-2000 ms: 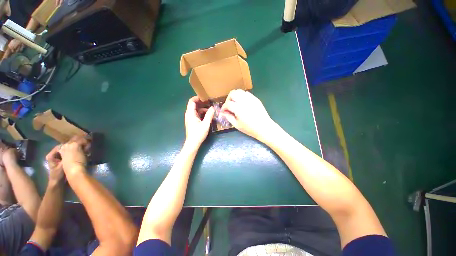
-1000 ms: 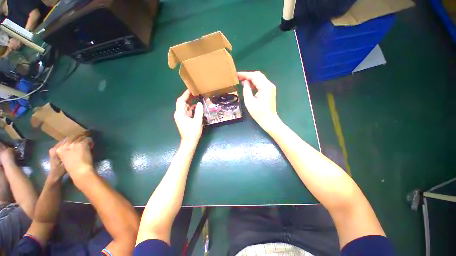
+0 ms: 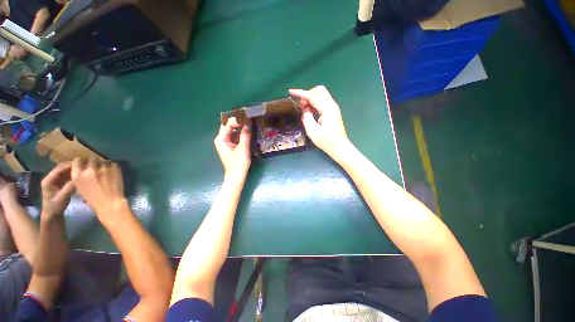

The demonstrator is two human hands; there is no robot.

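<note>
A small retail box (image 3: 282,151) lies open on the green bench, with a shiny crinkled clear bag (image 3: 281,138) showing inside. Its brown lid (image 3: 272,109) is tilted forward over the back of the box, seen nearly edge-on, with a pale patch on its flap. My left hand (image 3: 234,146) holds the lid's left ear between thumb and fingers. My right hand (image 3: 323,119) holds the lid's right end with its fingertips. What lies under the bag is hidden.
At the left, another person's hands (image 3: 88,185) work beside an open brown box lid (image 3: 66,148). A wooden-cased audio unit (image 3: 135,38) stands at the back left. Blue bins (image 3: 435,56) stand beyond the bench's right edge. A pipe-frame trolley (image 3: 555,248) is at the lower right.
The lid has folded from standing up to tilted forward over the box. My right hand has moved off the bag, and both hands are now at the lid's ends.
</note>
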